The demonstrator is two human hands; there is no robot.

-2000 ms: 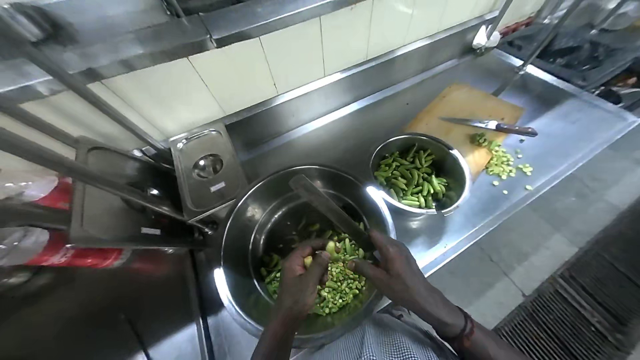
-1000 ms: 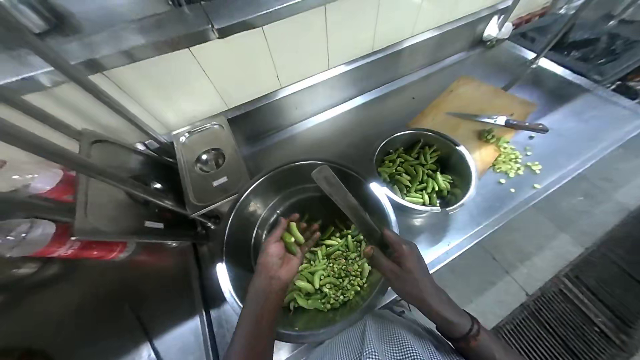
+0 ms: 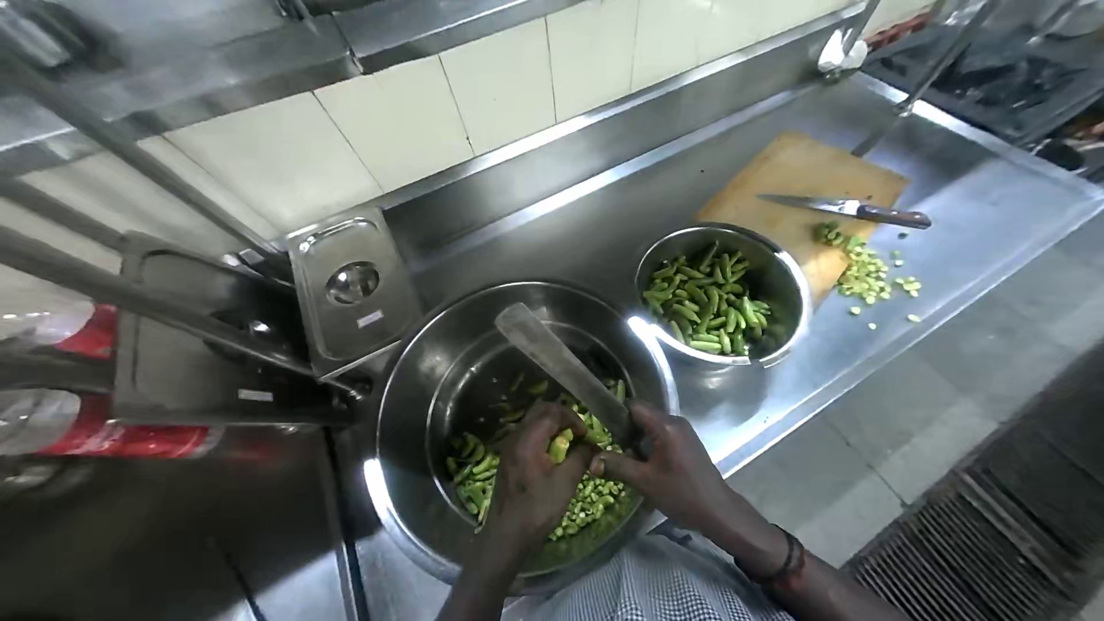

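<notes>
Over the large steel bowl (image 3: 405, 517), my left hand (image 3: 539, 470) holds a few small green gourd-like vegetables (image 3: 561, 445) between its fingers. My right hand (image 3: 660, 461) grips the handle end of a wide-bladed knife (image 3: 552, 354), its blade slanting up and left across the bowl; the thumb reaches close to the left hand. Chopped green pieces (image 3: 591, 500) and longer whole ones (image 3: 476, 474) lie in the bowl beneath. A smaller steel pot (image 3: 798, 293) to the right holds whole green vegetables (image 3: 707, 302).
A wooden cutting board (image 3: 768, 185) carries a second knife (image 3: 862, 210), with cut pieces (image 3: 867, 272) at its edge and on the steel counter (image 3: 975, 207). A lidded steel container (image 3: 354, 285) stands left of the bowl, near metal bars and red-labelled bottles (image 3: 95, 423).
A second ago my left hand was open-palmed, with the vegetables on it, at the bowl's left; it has moved right, beside my right hand, and its fingers have closed around them.
</notes>
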